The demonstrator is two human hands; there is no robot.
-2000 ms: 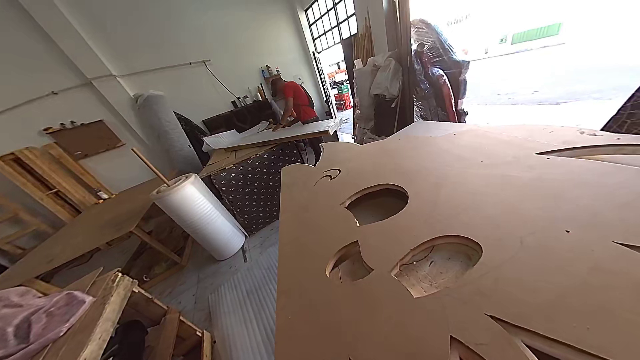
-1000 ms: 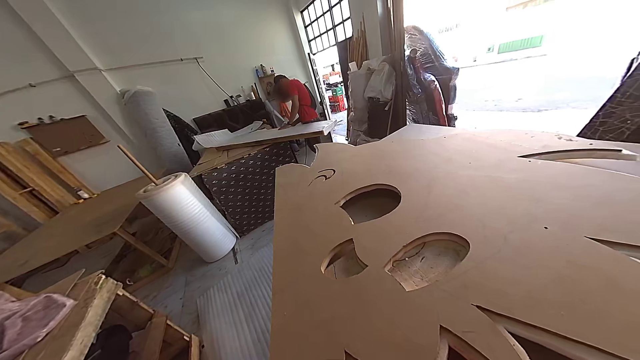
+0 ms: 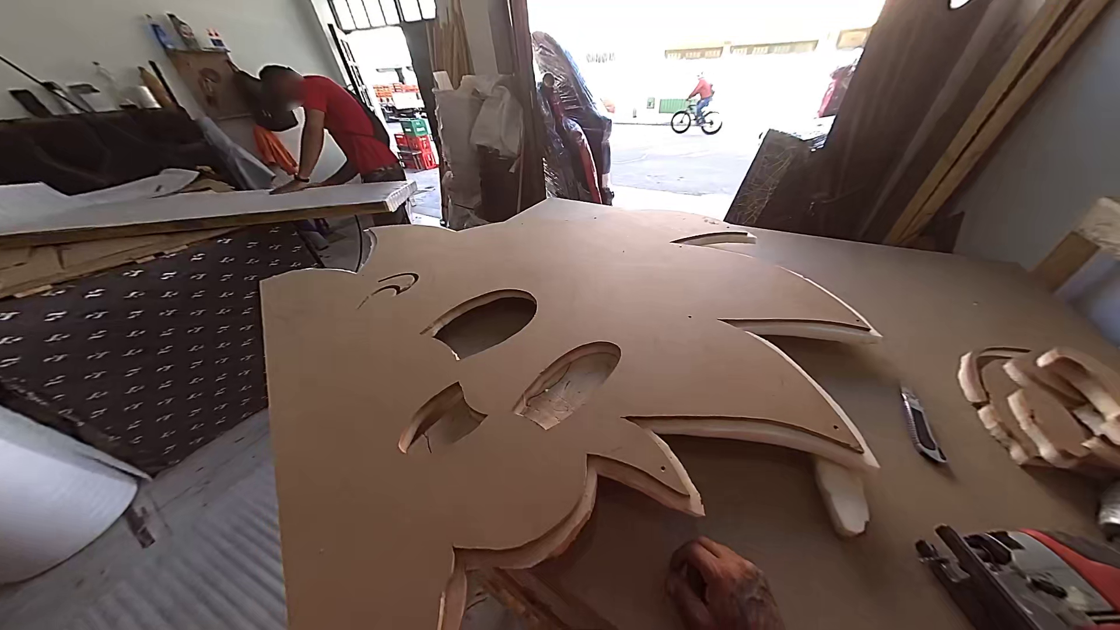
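Note:
A large wooden sheet (image 3: 551,306) with spiked, cut-out edges and several oval and curved openings lies on the worktable (image 3: 927,297). At the bottom edge of the view my right hand (image 3: 719,584) is loosely curled with nothing visible in it, below the sheet's short lower spike. A utility knife (image 3: 922,426) lies to the right of the long spikes. A jigsaw (image 3: 1028,569), partly cut off by the frame, lies right of my hand. A pile of curved wooden offcuts (image 3: 1041,402) sits at the far right. My left hand is out of view.
A pale offcut (image 3: 843,497) sticks out beneath the sheet's spike. At the back left, a person in a red shirt (image 3: 337,131) leans over another table (image 3: 210,208). A white roll (image 3: 57,494) stands at left. Boards (image 3: 989,114) lean at right; a cyclist (image 3: 698,101) is outside.
The view has swung right, showing the knife, jigsaw and offcuts. My right hand has come into view at the bottom. A cyclist now shows outside.

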